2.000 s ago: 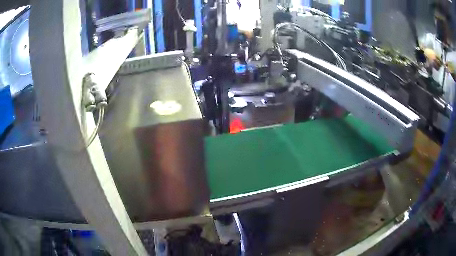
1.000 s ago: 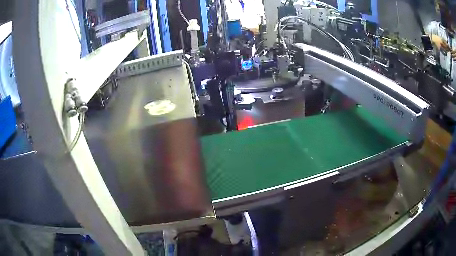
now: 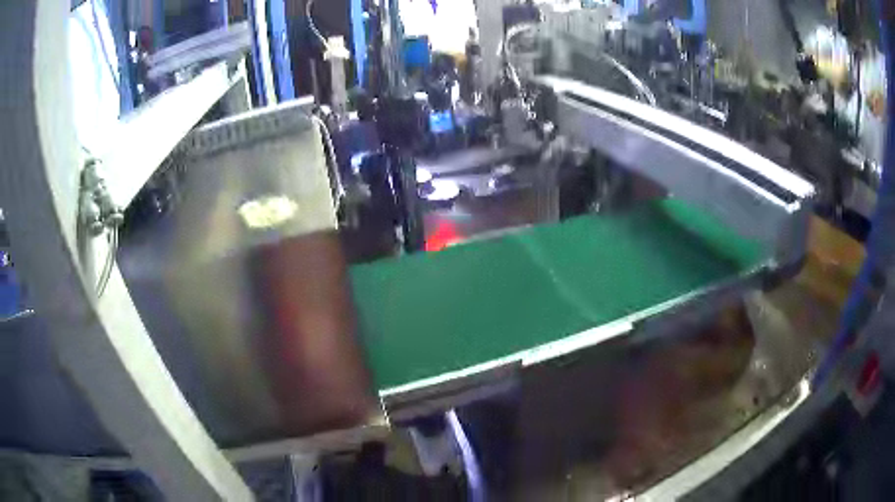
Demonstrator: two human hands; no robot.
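Note:
Neither of my hands is in view. A green conveyor belt [image 3: 461, 304] lies in front of me, with a pale seam line across it and no part seen on it. A brushed steel cover [image 3: 206, 284] with a reddish reflection on its face stands at the belt's left end. A long silver-white linear actuator [image 3: 677, 147] runs over the belt's right end. A red light [image 3: 444, 235] glows at the belt's far edge. The picture is blurred.
A thick off-white frame post [image 3: 137, 363] slants down the left side. Behind the belt is a dark round plate [image 3: 481, 167] with small fixtures, cables and machine parts. A brown box-like surface [image 3: 834, 250] shows at right. A pale frame edge [image 3: 726, 446] crosses the lower right.
The view has shifted, so the post, steel cover, belt and actuator appear farther left than one second ago. No part of the machine has clearly moved.

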